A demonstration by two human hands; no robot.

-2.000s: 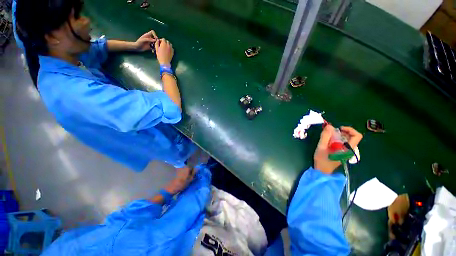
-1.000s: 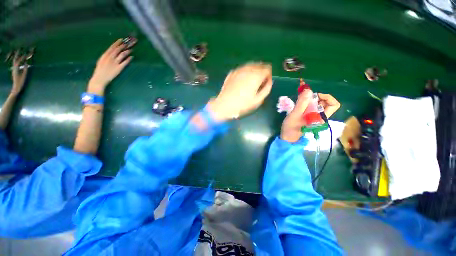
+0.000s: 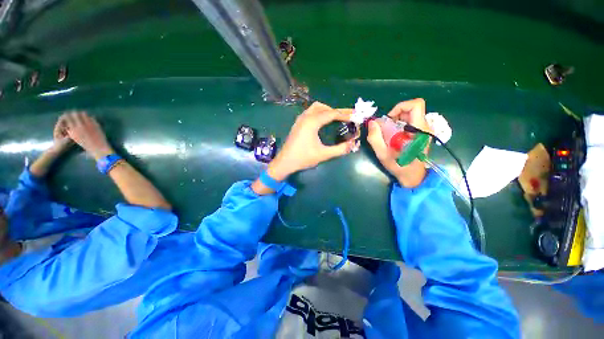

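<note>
My left hand (image 3: 306,140), with a blue wrist strap, holds a small black device housing (image 3: 346,132) between thumb and fingers. My right hand (image 3: 399,153) holds a glue dispensing syringe (image 3: 399,140) with red contents and a green cap at its rear. The syringe's front end points towards the housing; white tissue (image 3: 363,110) between the hands hides whether the tip touches it. A black cable and a clear hose run from the syringe down to the right. Another crumpled white tissue (image 3: 438,127) shows behind my right hand.
Two housings (image 3: 255,144) lie left of my left hand. A grey metal post (image 3: 251,49) rises beyond it. One housing (image 3: 556,74) lies far right. White paper (image 3: 495,172), a stained brown card (image 3: 534,173) and a black controller (image 3: 560,198) are at right. Another person's hands (image 3: 83,134) are at left.
My left hand has come back towards the syringe and now holds a housing. The far housing near the syringe tip is gone from its place. The view has shifted, and the neighbour's hands are together.
</note>
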